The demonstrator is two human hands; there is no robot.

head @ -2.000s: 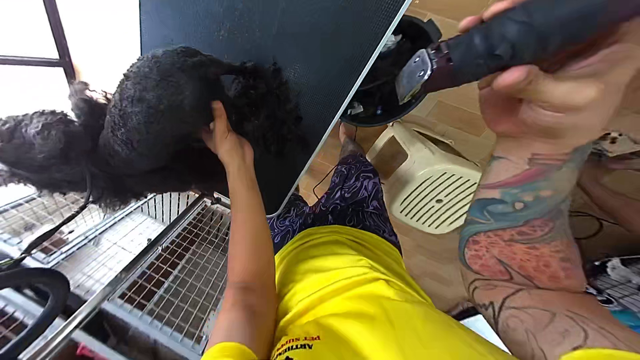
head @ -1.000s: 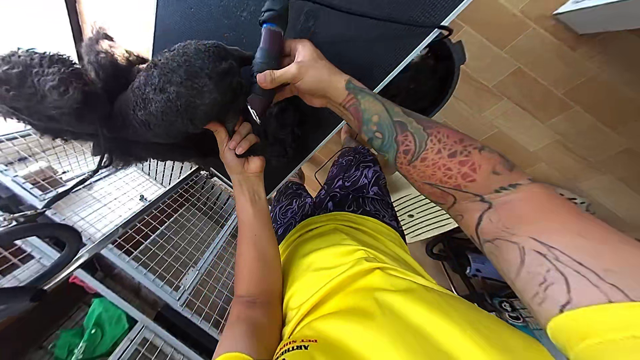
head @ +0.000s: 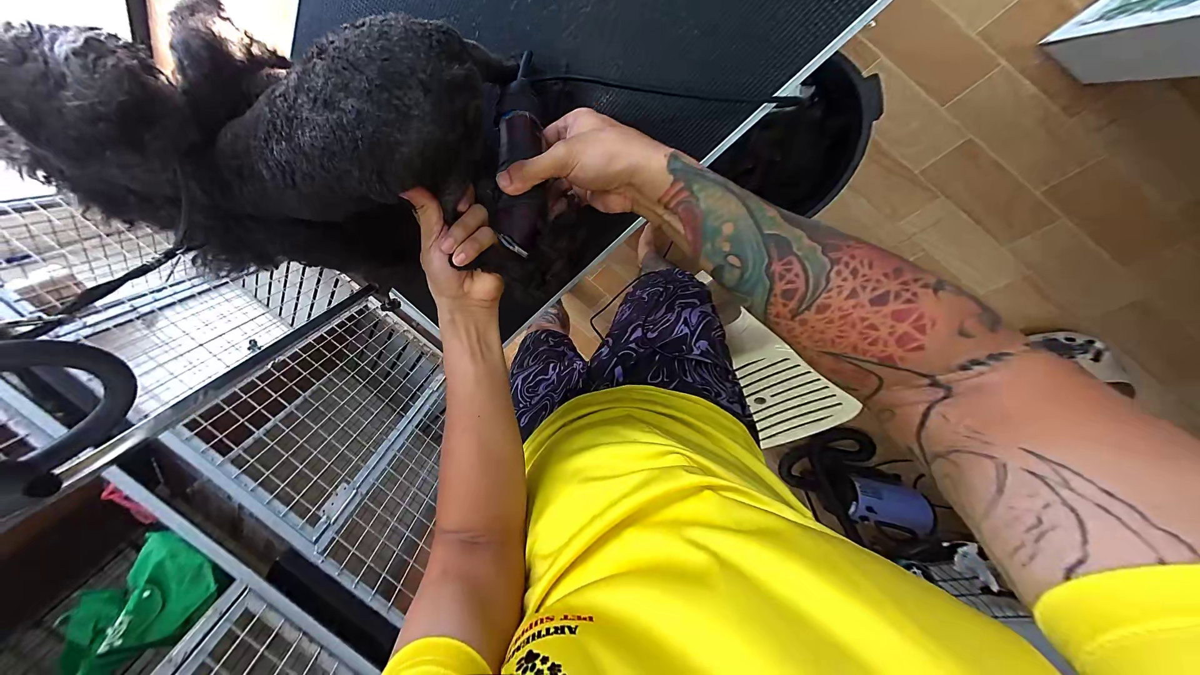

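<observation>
A black curly-coated dog (head: 366, 112) stands on the black grooming table (head: 656, 47), its clipped hindquarters near my hands. My left hand (head: 459, 239) is curled around part of a rear leg, fingers bent; the dark fur hides exactly what lies inside the grip. My right hand (head: 586, 164) holds a dark corded electric clipper (head: 518, 141), its metal blade end pointing down beside my left fingers. The cord runs from the clipper's top end across the table to the right. Dark loose fur lies around the blade.
A black bin (head: 844, 141) stands beyond the table's metal edge. Wire cages (head: 309, 422) are below left, with a green cloth (head: 141, 600) near them. A black curved tube (head: 103, 384) is at far left. A beige plastic stool (head: 787, 384) and a blue-grey device (head: 891, 506) are on the floor.
Two seconds ago the clipper was in my right hand, raised at the upper right; it has come left to the dog's rear. My left hand stays at the dog's rear.
</observation>
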